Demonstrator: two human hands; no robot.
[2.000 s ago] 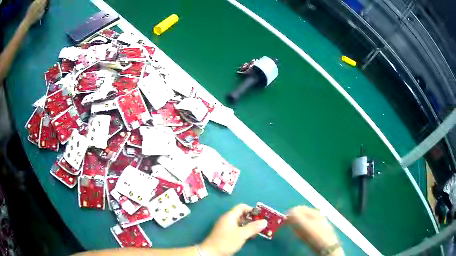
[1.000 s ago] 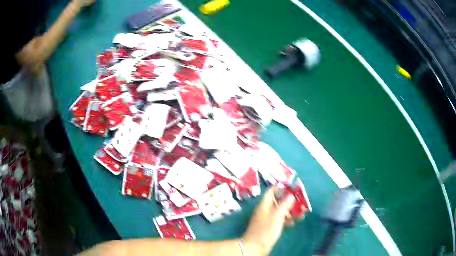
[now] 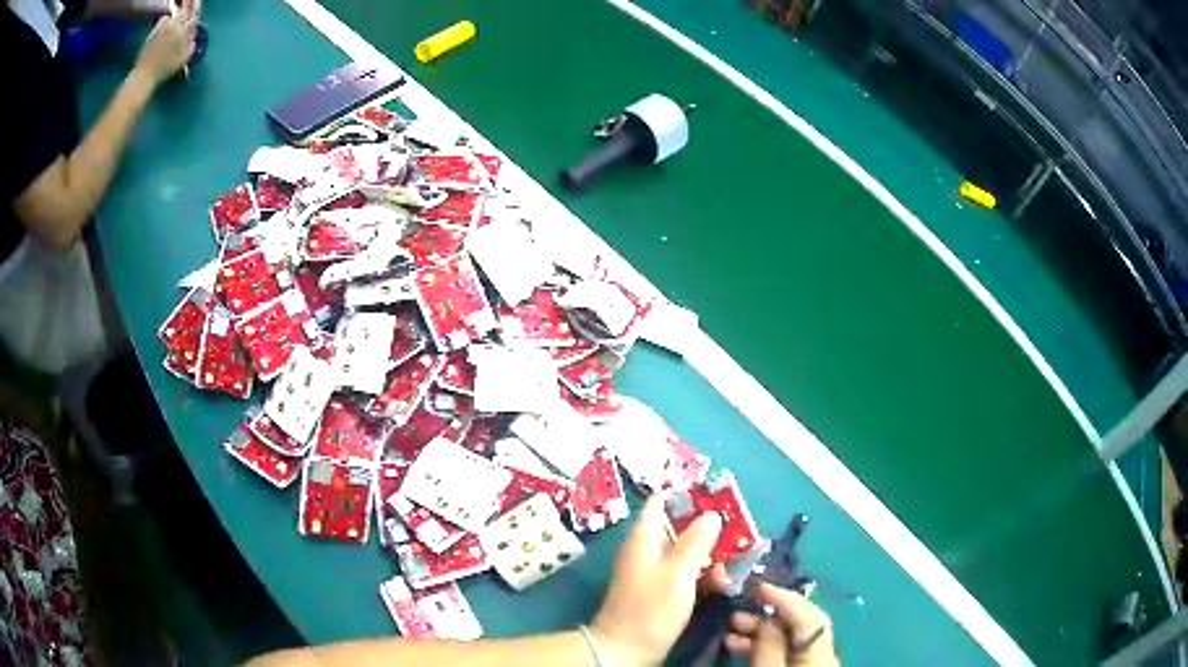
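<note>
My left hand (image 3: 661, 569) holds a red circuit board (image 3: 724, 516) at the lower right of the heap. My right hand (image 3: 782, 631) is close beside it, fingers bent at the head of a black-handled appliance unit (image 3: 783, 558). The unit's head meets the board's lower edge; its dark handle is partly hidden under the hands. Whether the board is joined to it cannot be told. A heap of boards (image 3: 511, 378), red and white sides showing, covers the bench (image 3: 209, 456) to the left.
Another unit (image 3: 631, 140) lies on the green belt (image 3: 834, 300). One yellow cylinder (image 3: 446, 42) is on the belt and another (image 3: 977, 196) beyond it. A dark phone-like rectangle (image 3: 336, 100) lies behind the heap. Another person's arm (image 3: 104, 143) is at upper left.
The unit that lay on the belt at right, then appeared blurred near the belt edge, is now at my hands beside the board. My right hand is back in view. The camera view has shifted.
</note>
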